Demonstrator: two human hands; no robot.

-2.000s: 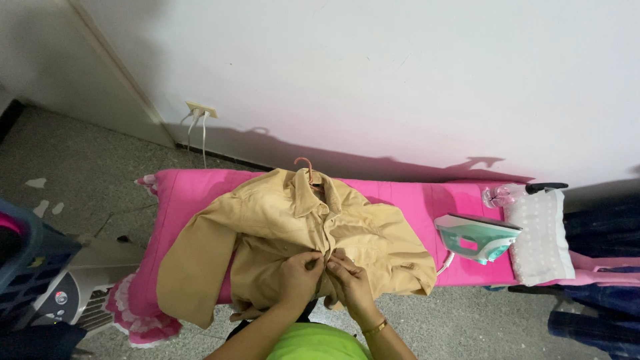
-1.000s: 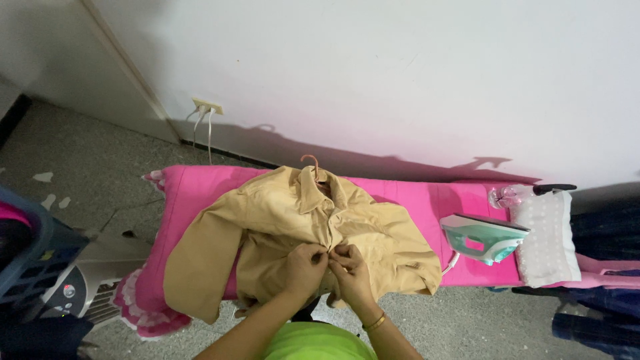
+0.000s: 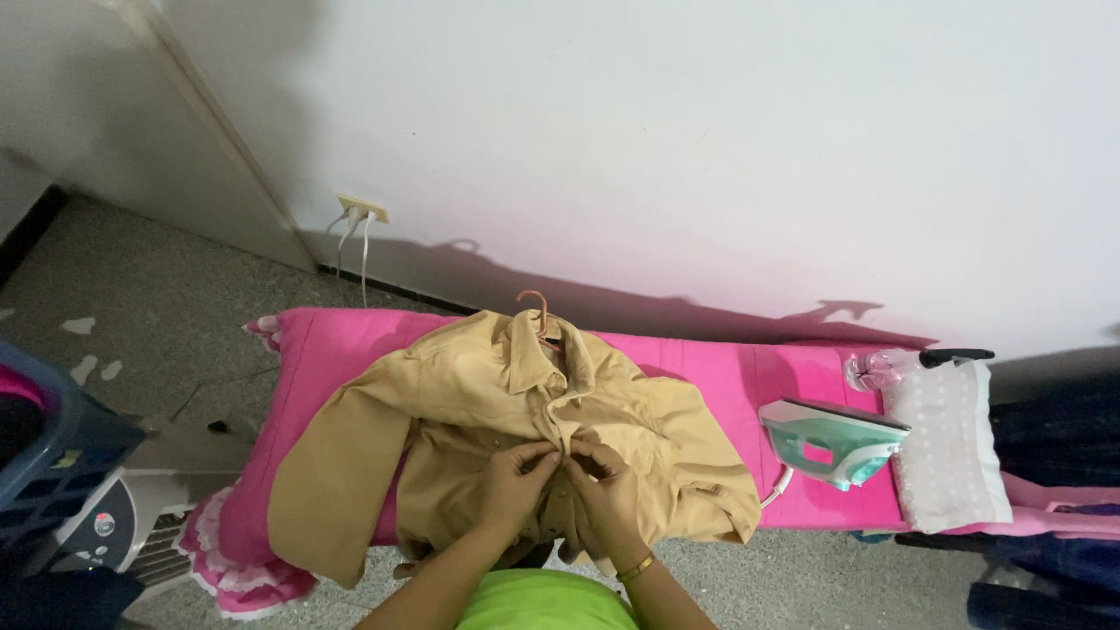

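A tan long-sleeved button-up shirt (image 3: pixel 455 376) lies spread over a pink ironing board (image 3: pixel 324 350), with the hook of a copper-coloured hanger (image 3: pixel 536 302) sticking out at its collar. My left hand (image 3: pixel 516 481) pinches one edge of the shirt's front placket between thumb and fingertips. Opposite it, my right hand (image 3: pixel 604 481), with a gold bracelet on the wrist, pinches the other edge. The fingertips of both hands nearly meet at the placket below the collar. Whether a button sits between them is hidden by the fingers.
A teal and white clothes iron (image 3: pixel 831 442) lies right of the shirt, its cord beside the sleeve. Farther right are a clear plastic bottle (image 3: pixel 875 369) and a white dotted cloth (image 3: pixel 936 446). A blue basket (image 3: pixel 61 455) stands at left; plugs fill a wall outlet (image 3: pixel 363 208).
Both hands stay at the shirt's front placket, with small shifts of the fingers. The shirt and the iron have not plainly moved on the board.
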